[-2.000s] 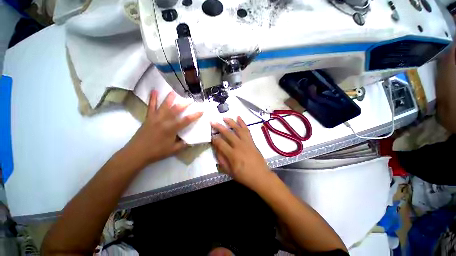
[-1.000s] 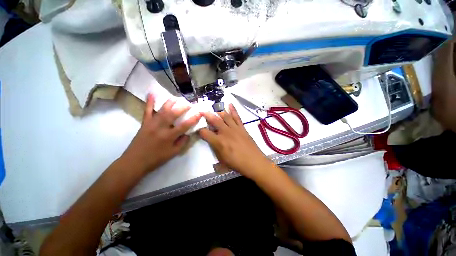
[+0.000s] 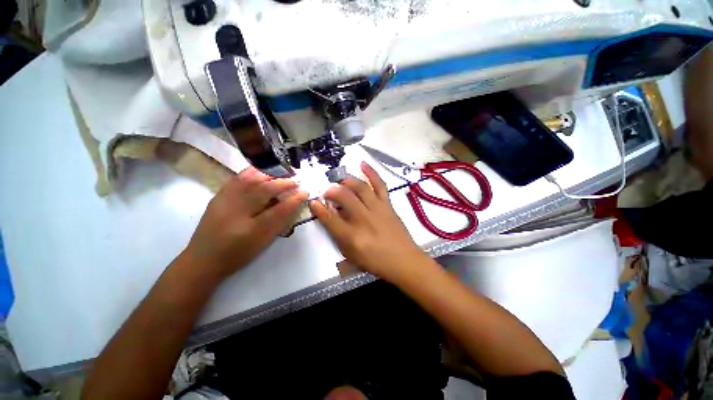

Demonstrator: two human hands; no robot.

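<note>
A white-faced, beige-backed fabric panel [image 3: 129, 98] runs from the upper left to the needle area of the sewing machine [image 3: 469, 58]. Its beige underside [image 3: 184, 162] shows along a turned edge. My left hand [image 3: 244, 219] lies on the fabric just left of the presser foot. My right hand [image 3: 367, 226] is in front of the foot, its fingertips close to my left ones at the fabric's edge. Bright light washes out the fabric under the foot. Whether my fingers pinch it is hidden.
Red-handled scissors [image 3: 452, 201] lie right of my right hand, blades toward the needle. A black phone [image 3: 504, 137] with a white cable lies under the machine arm. White panels [image 3: 539, 281] hang below the table edge [image 3: 274, 306] at the right. Another person's arm [image 3: 700, 133] shows at the far right.
The view has shifted closer to the machine head. My hands have drawn together near the foot, and the fabric corner between them has moved in under them. More beige underside shows at the left.
</note>
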